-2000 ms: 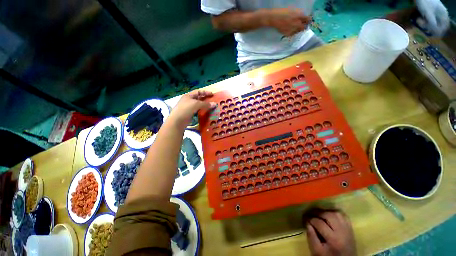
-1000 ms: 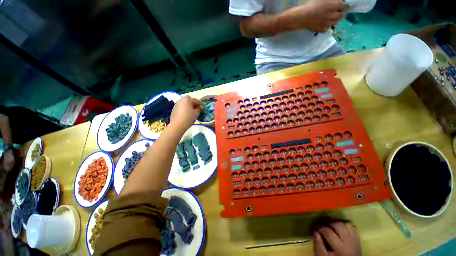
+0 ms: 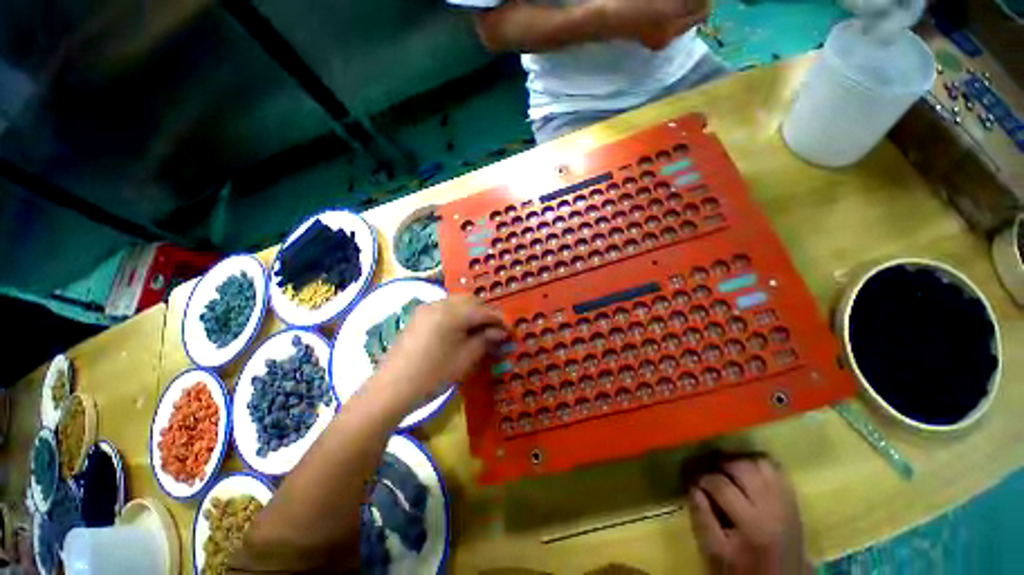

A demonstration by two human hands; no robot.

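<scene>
The red-orange tray point(image 3: 629, 292) lies in front of me, with two banks of round holes, a black strip in each bank and pale green and blue-grey pieces at the sides. My left hand point(image 3: 455, 343) is at the left edge of the near bank, fingertips together and pointing down; whether they hold a piece is hidden. My right hand point(image 3: 747, 517) rests curled on the table below the tray. A thin stick point(image 3: 612, 525) ends beside its fingers; I cannot tell if it is gripped. My left forearm partly covers the plate of grey-green bars point(image 3: 357, 337).
At left are plates of blue-grey point(image 3: 286, 399), orange point(image 3: 190, 436), dark green point(image 3: 228, 309) and mustard pieces point(image 3: 228, 528). Black strips point(image 3: 320, 256) and a green bowl point(image 3: 420, 243) stand behind. At right are a black-filled bowl point(image 3: 923, 346) and white tub point(image 3: 856, 101). A person stands opposite.
My left hand went from the tray's far bank to beside the small green-piece bowl, then to the near bank's left edge. My right hand stays below the tray. The view has shifted slightly.
</scene>
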